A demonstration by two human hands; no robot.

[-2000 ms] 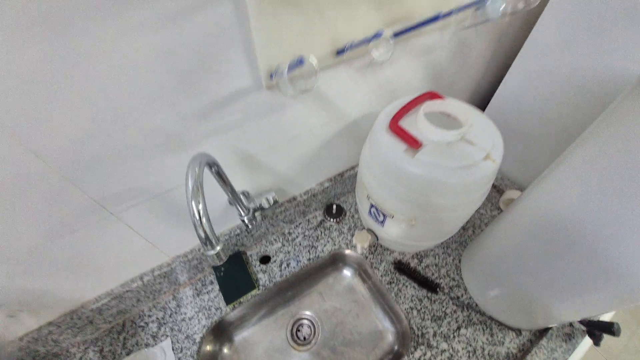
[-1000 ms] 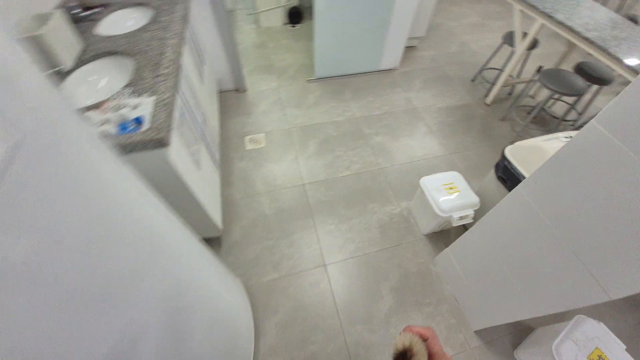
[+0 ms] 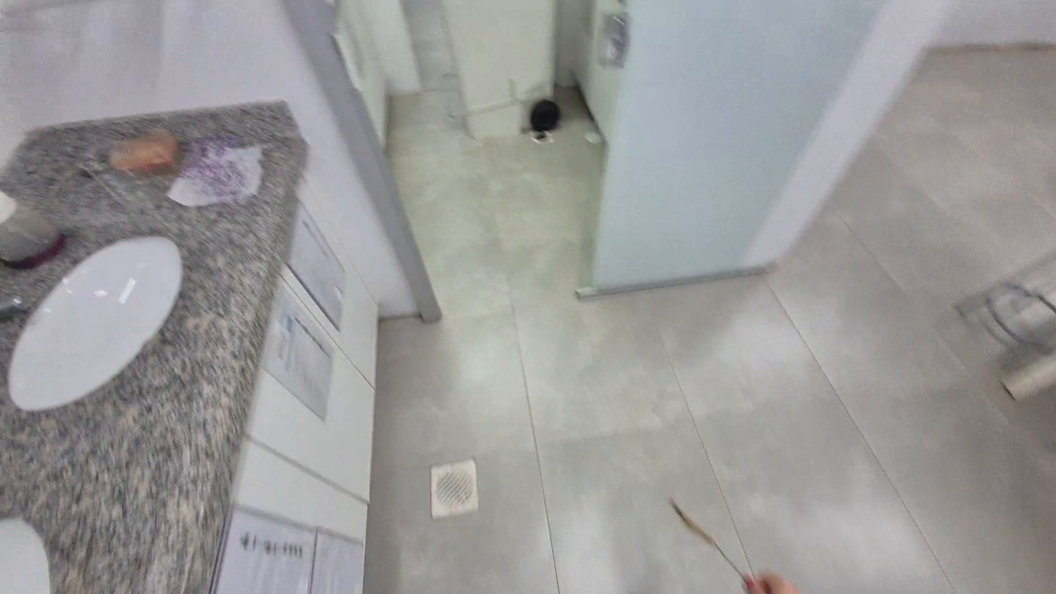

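At the bottom edge of the head view, the fingers of one hand [image 3: 770, 584] pinch a thin wire-like stem with a brown, bristly end, perhaps a small bottle brush [image 3: 695, 526]. The brush points up and to the left, over the grey floor tiles. From its place right of centre this looks like my right hand; only its fingertips show, blurred. My left hand is outside the frame.
Left, a granite countertop [image 3: 206, 330] bears a white oval basin [image 3: 95, 323], a stained paper [image 3: 219, 173] and an orange-brown object [image 3: 145, 154]. A pale door panel [image 3: 701, 148] stands ahead. A square drain [image 3: 454, 489] lies in the floor.
The view has swung from the steel sink and white jug to the floor and door. One second ago a hand held a pale, brush-like end; now a thin stem shows in the fingers.
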